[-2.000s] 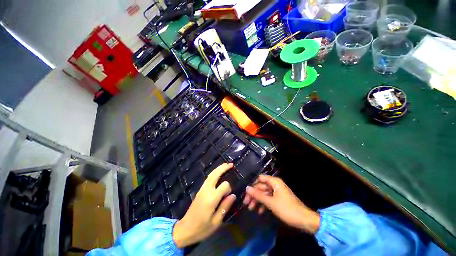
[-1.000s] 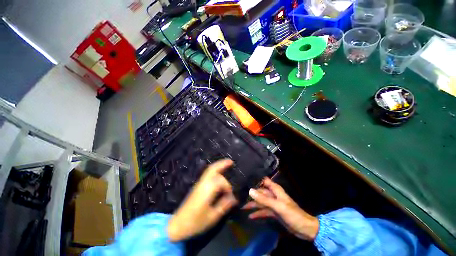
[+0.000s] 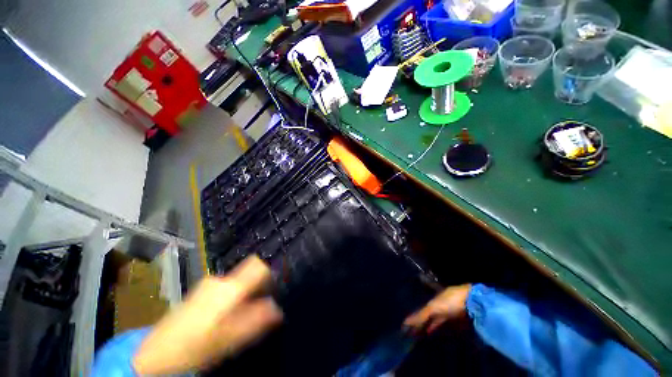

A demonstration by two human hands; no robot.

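Note:
A black blister tray (image 3: 346,283), blurred, is raised in front of me over the stacked black trays (image 3: 313,202). My left hand (image 3: 217,316), blurred, is at its left edge with the fingers curled onto it. My right hand (image 3: 442,308) grips its near right edge. The fingertips are partly lost against the black. On the green mat lie a round black disc (image 3: 466,158) with a small brown tail and an open round device housing (image 3: 573,149) with white and gold parts inside.
The bench edge (image 3: 486,228) runs diagonally at my right. An orange tool (image 3: 354,168) lies between trays and bench. A solder wire spool (image 3: 443,88), clear cups (image 3: 525,60) and a blue bin (image 3: 471,28) stand farther back. Shelving (image 3: 96,235) is at left.
The top black tray has lifted off the stack and come towards me, showing pocketed trays behind it. My left hand has moved left and down, my right hand right and slightly down.

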